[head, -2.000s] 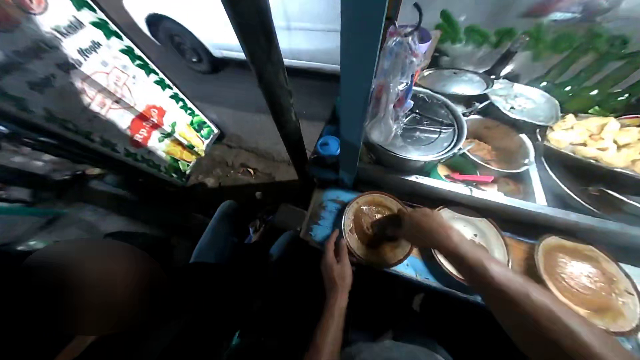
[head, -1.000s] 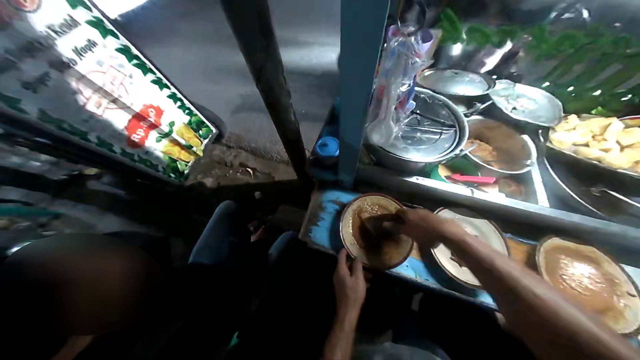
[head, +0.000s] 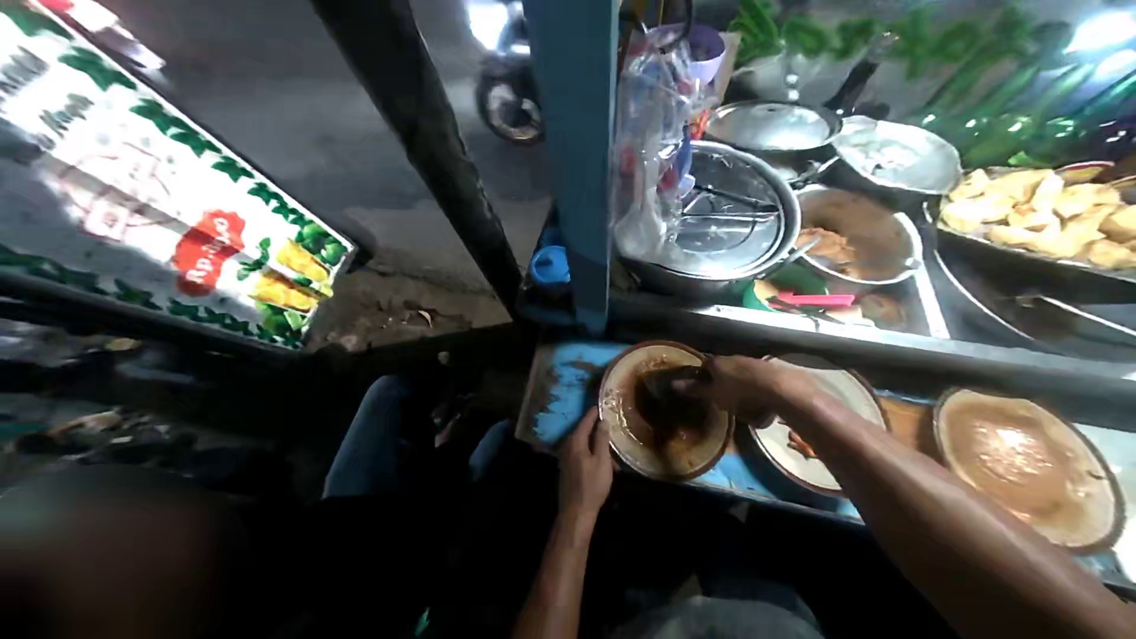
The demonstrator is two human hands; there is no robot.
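Observation:
On the blue wooden ledge (head: 568, 390) stands a plate (head: 635, 444) with wet brown sauce, its centre in shadow. My left hand (head: 586, 461) grips the near left rim of this plate. My right hand (head: 741, 389) is over its right side, closed on a dark tool whose kind I cannot tell; its end is down in the sauce. Under my right forearm, partly hidden, lies a second plate (head: 834, 386) with a little reddish food. Farther right a third plate (head: 1029, 470) holds smooth light-brown sauce.
Behind the ledge are a lidded metal pot (head: 728, 222), a pan with brown food (head: 861, 235), another lidded pan (head: 772, 129), and a tray of yellow fried pieces (head: 1047, 213). A blue post (head: 572, 160) rises behind the ledge's left end. A person's jeans-clad leg (head: 368, 435) is at left.
My right hand stays over the sauce plate and has shifted slightly. My left hand remains at its rim. The white vehicle has left the view, and part of a motorcycle now shows on the road.

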